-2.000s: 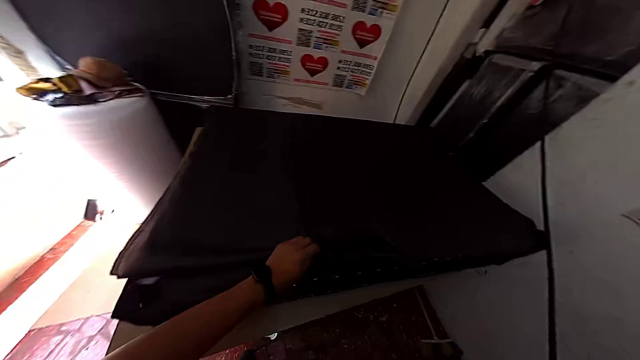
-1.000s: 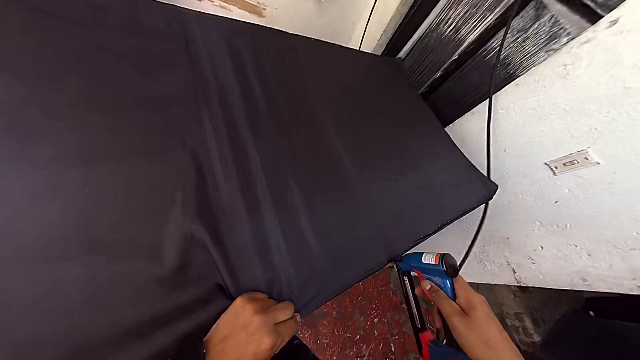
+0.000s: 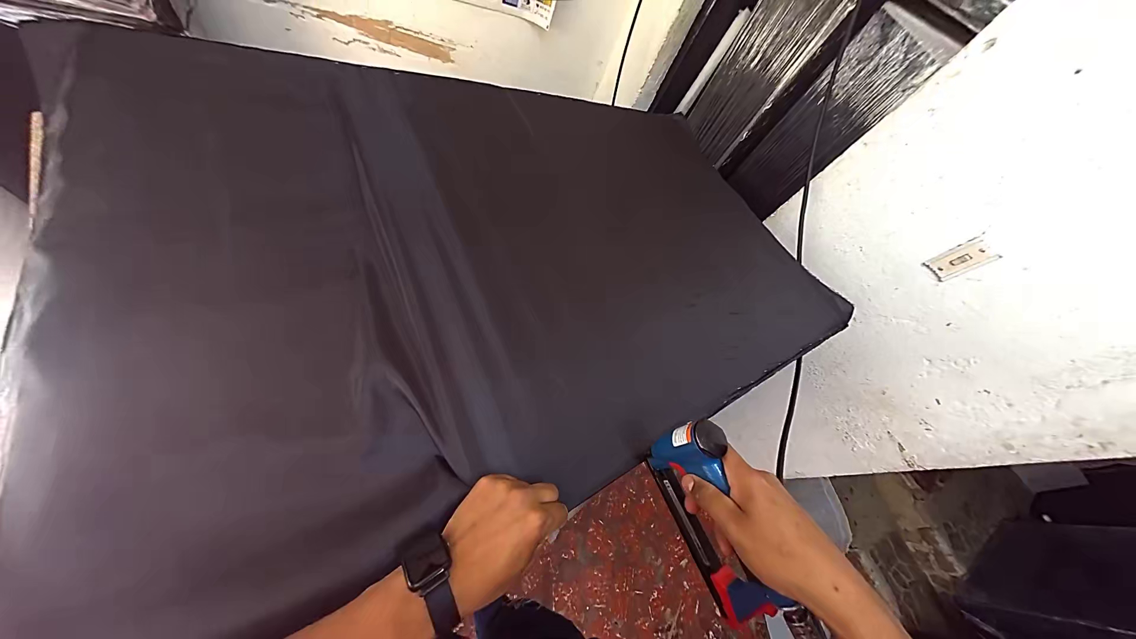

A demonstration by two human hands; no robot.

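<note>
Dark fabric (image 3: 568, 266) is drawn over a large flat panel, with folds running from its middle down to my left hand (image 3: 506, 524). That hand, with a black watch on the wrist, is closed on the fabric at the near edge. My right hand (image 3: 754, 524) grips a blue and red staple gun (image 3: 697, 497). The gun's nose is against the panel's near edge, to the right of my left hand. Whether the trigger is pressed cannot be told.
A black cable (image 3: 806, 213) hangs past the panel's right corner. A white wall with a switch plate (image 3: 961, 259) stands at the right. Plastic-wrapped dark pieces (image 3: 763, 80) lean at the back. The worn red floor (image 3: 612, 559) shows below.
The view has shifted since two seconds ago. The staple gun, not visible in the oldest frame, is in my right hand in the last two. My left hand stays on the fabric's edge.
</note>
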